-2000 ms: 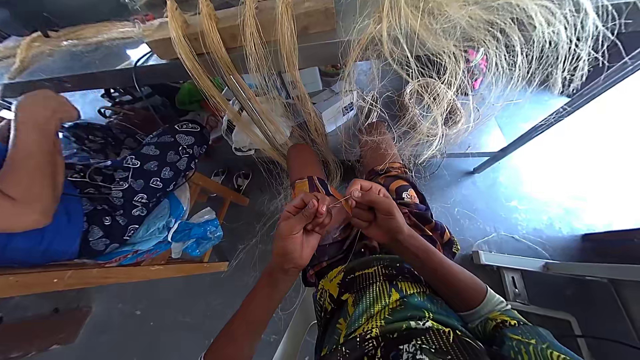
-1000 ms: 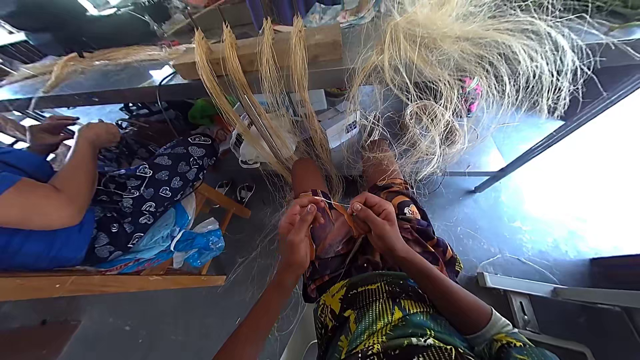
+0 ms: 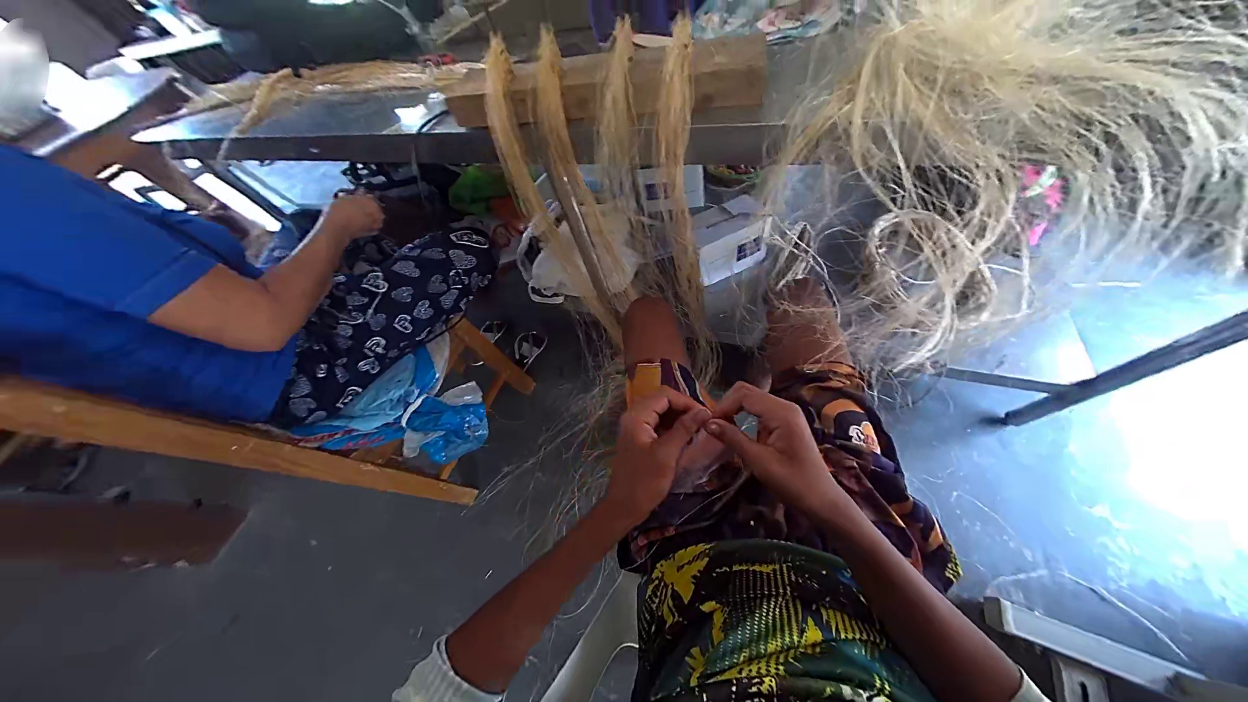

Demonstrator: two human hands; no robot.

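Observation:
Above my lap, my left hand (image 3: 658, 450) and my right hand (image 3: 775, 444) meet, with thumbs and forefingers pinched close together. Thin fibre strands appear between them, though the fingers hide most of what they pinch. Beyond my knees, several hanks of pale plant fibre (image 3: 675, 127) hang over a wooden block (image 3: 731, 76) at the table edge, their ends reaching down toward my left knee. A large loose heap of blond fibre (image 3: 965, 88) spills off the table at the right, with looped strands (image 3: 921, 263) below it.
A co-worker in a blue shirt (image 3: 107, 292) sits at the left on a wooden bench (image 3: 244, 448), beside blue plastic bags (image 3: 448, 424). White boxes (image 3: 731, 239) and a plastic bag (image 3: 580, 258) lie under the metal table (image 3: 390, 143). A metal table leg (image 3: 1131, 375) slants at the right.
My hands have come together; one second ago they were slightly apart with a strand between them. The co-worker's visible hand has moved forward. The view has shifted.

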